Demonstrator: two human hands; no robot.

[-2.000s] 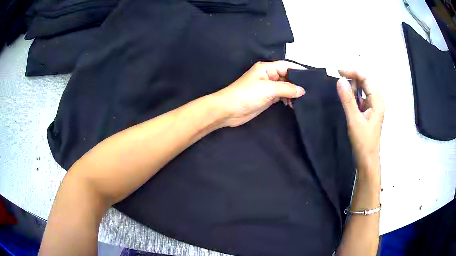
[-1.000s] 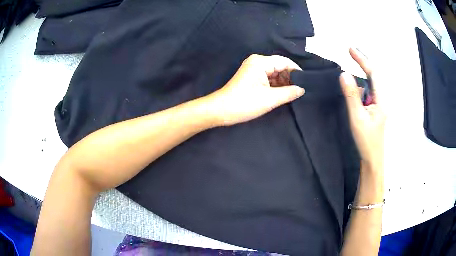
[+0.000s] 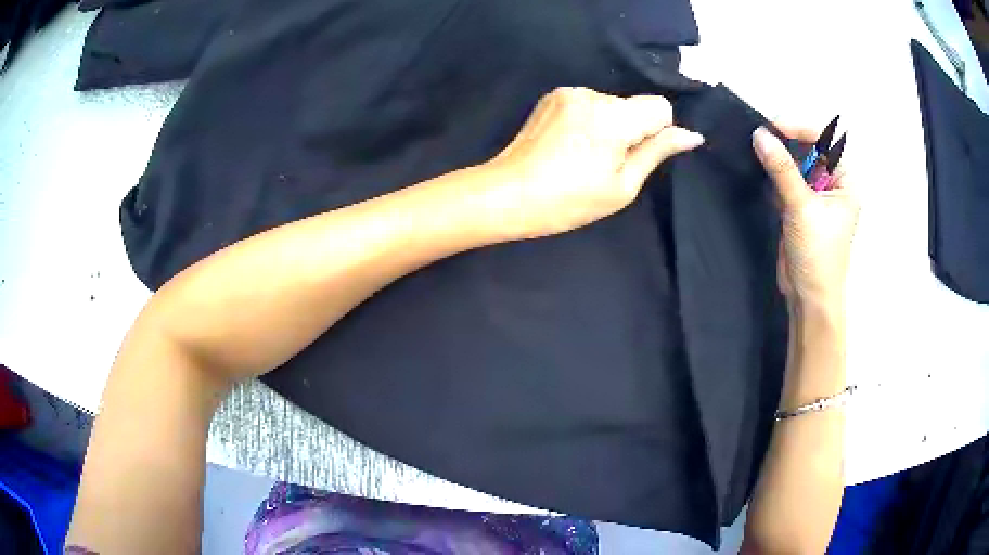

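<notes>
A large black garment (image 3: 510,347) lies spread over the white table, its curved hem along the near side. My left hand (image 3: 607,152) pinches the cloth at the upper right between thumb and fingers. My right hand (image 3: 813,206) holds the top right corner of the garment, thumb in front, other fingers mostly hidden. Small thread snips (image 3: 826,160) with dark pointed blades and blue and pink parts stick up from my right hand. A fold runs down the garment's right part from between my hands.
More black pieces (image 3: 141,43) lie at the table's far left. A separate black piece with a rounded edge (image 3: 960,184) lies at the right of the white table (image 3: 65,271). A purple patterned thing (image 3: 412,528) is at the bottom, and blue shows below the table.
Both hands have moved up and slightly right with the garment's corner. The snips' blades now show upright above my right palm. The near hem has shifted away from me.
</notes>
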